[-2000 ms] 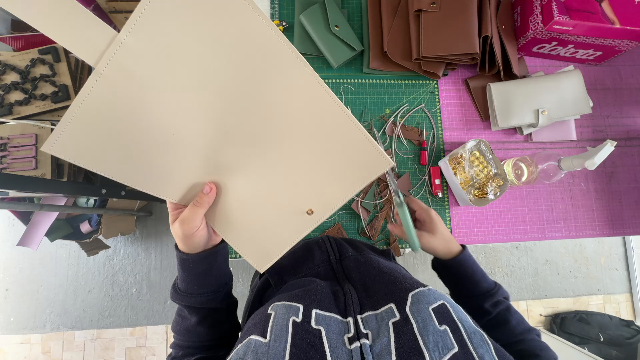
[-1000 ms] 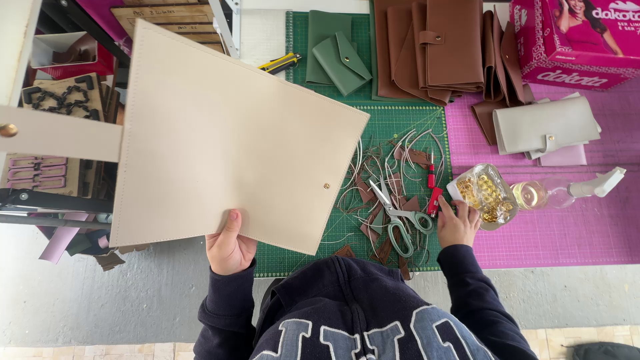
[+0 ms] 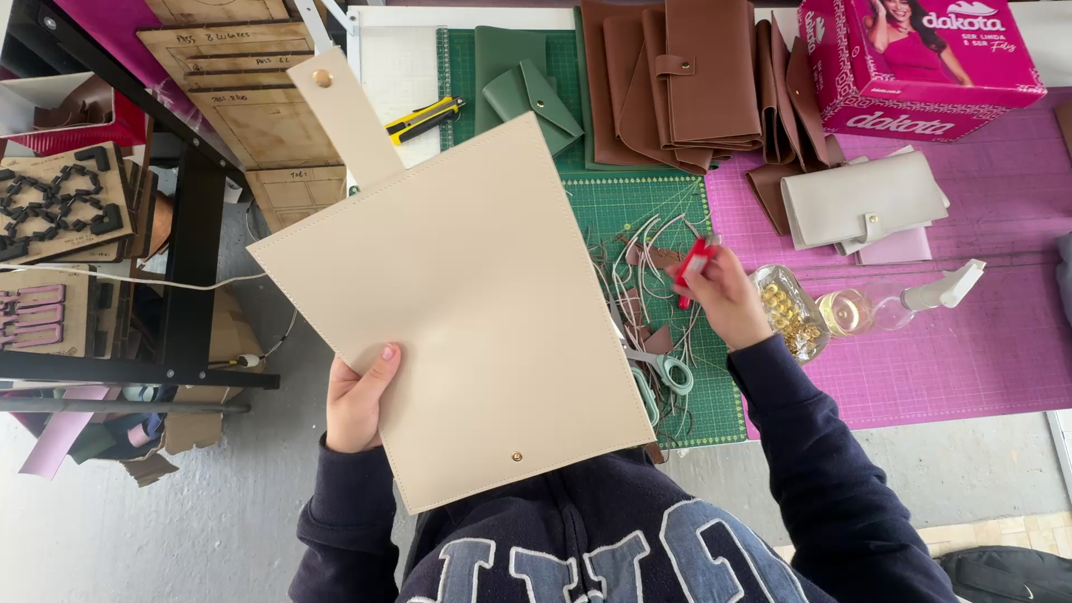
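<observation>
A beige, stitched leather-like case point(image 3: 477, 310) with a snap strap point(image 3: 356, 126) at its upper left is gripped along its lower left edge by my left hand point(image 3: 362, 398), thumb on top. A small brass snap point(image 3: 517, 456) sits near its lower edge. My right hand point(image 3: 722, 293) holds a small red lighter point(image 3: 694, 261), slightly blurred, above the green cutting mat point(image 3: 712, 394). Below that hand, a second red item point(image 3: 685, 300) is partly visible. Scissors with pale green handles point(image 3: 672, 374) lie on scraps and thread offcuts, partly hidden by the case.
A tray of brass fittings point(image 3: 787, 314) and a spray bottle point(image 3: 888, 306) stand right of my right hand. Brown cases point(image 3: 712, 75), a green case point(image 3: 532, 105), a yellow utility knife point(image 3: 425, 120), pale cases point(image 3: 867, 201) and a pink box point(image 3: 921, 67) lie farther back. A black-framed shelf point(image 3: 197, 218) stands left.
The scissors were in my right hand two seconds ago and now lie on the mat. My right hand has picked up a red lighter from the mat. The beige case has turned in my left hand.
</observation>
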